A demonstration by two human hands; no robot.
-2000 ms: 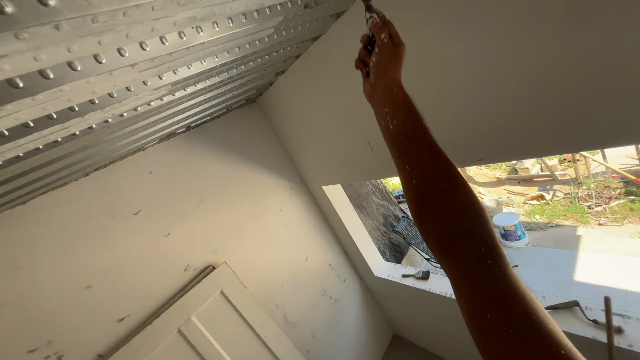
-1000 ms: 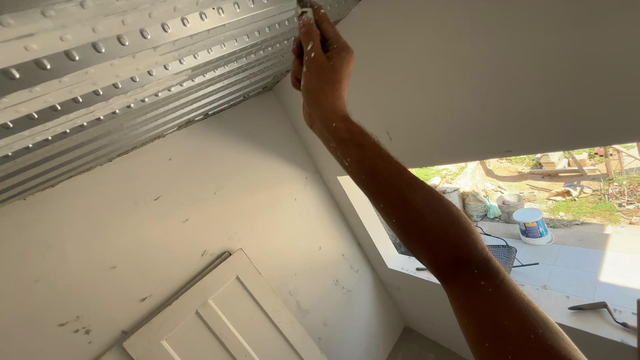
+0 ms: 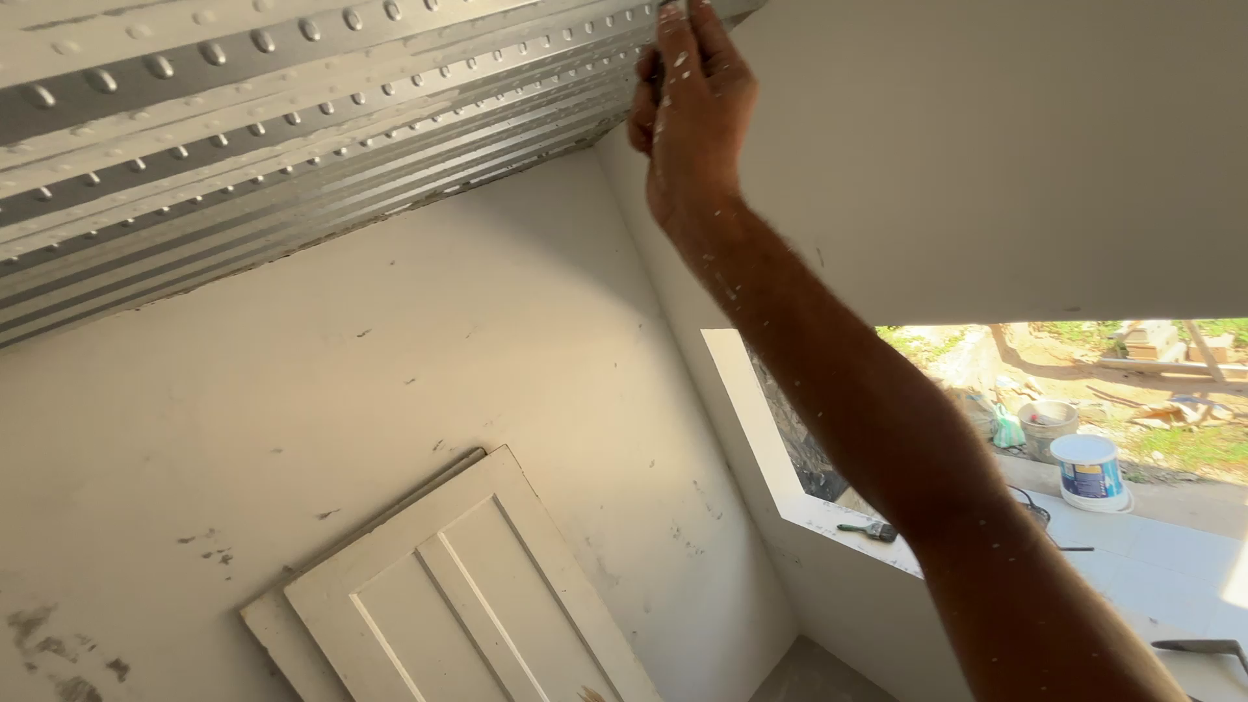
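My right hand [image 3: 697,102] reaches up at the top middle, where the corrugated metal ceiling [image 3: 390,97] meets the wall [image 3: 975,166]. Its fingers are curled around a small hand tool [image 3: 673,12], mostly hidden by the fingers and cut off by the top edge, so its kind cannot be told. Pale paint specks dot the hand and forearm. My left hand is not in view.
White panelled doors [image 3: 468,585] lean at the marked left wall [image 3: 390,390]. On the window sill [image 3: 829,512] lies a paintbrush [image 3: 870,531]. Beyond are a white bucket [image 3: 1087,473], a grey bucket [image 3: 1048,429] and a dark-bladed tool [image 3: 1199,645], lower right.
From two seconds to one second ago my right hand moved left toward the ridged ceiling, holding the tool. Now it is slightly farther right in view. The view has shifted somewhat.
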